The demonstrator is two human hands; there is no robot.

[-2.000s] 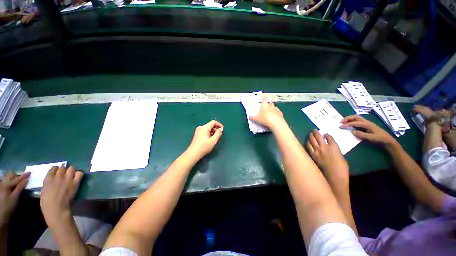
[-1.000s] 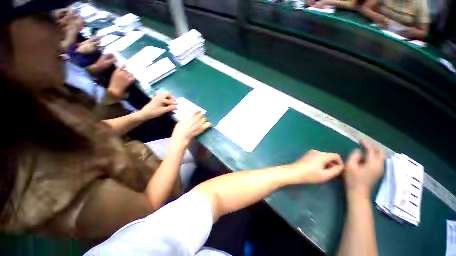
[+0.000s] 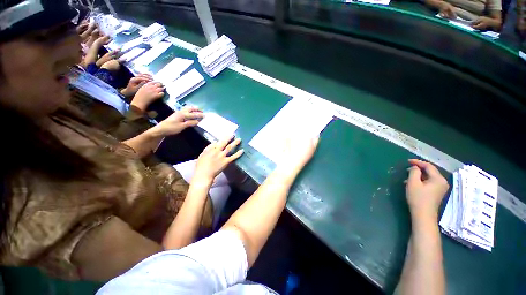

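Observation:
A white blank-looking stack of unfolded sheets (image 3: 288, 124) lies on the dark green bench in the middle of the view. My left hand (image 3: 300, 151) rests on its right side, fingers towards the far edge; whether it grips a sheet cannot be told. My right hand (image 3: 425, 183) is raised over the bench with its fingers curled and thumb near them, and no paper shows in it. A thick, uneven pile of folded leaflets (image 3: 473, 207) with dark bars lies just right of my right hand.
A neighbour on the left presses a small white sheet (image 3: 217, 125) with both hands. Beyond are white paper stacks (image 3: 217, 56) and more workers' hands. A pale strip (image 3: 375, 133) runs along the bench's far side. Another person works across, top right.
The view has turned left. My left hand has moved left from beside my right hand onto the unfolded sheets. My right hand has come away from the folded pile.

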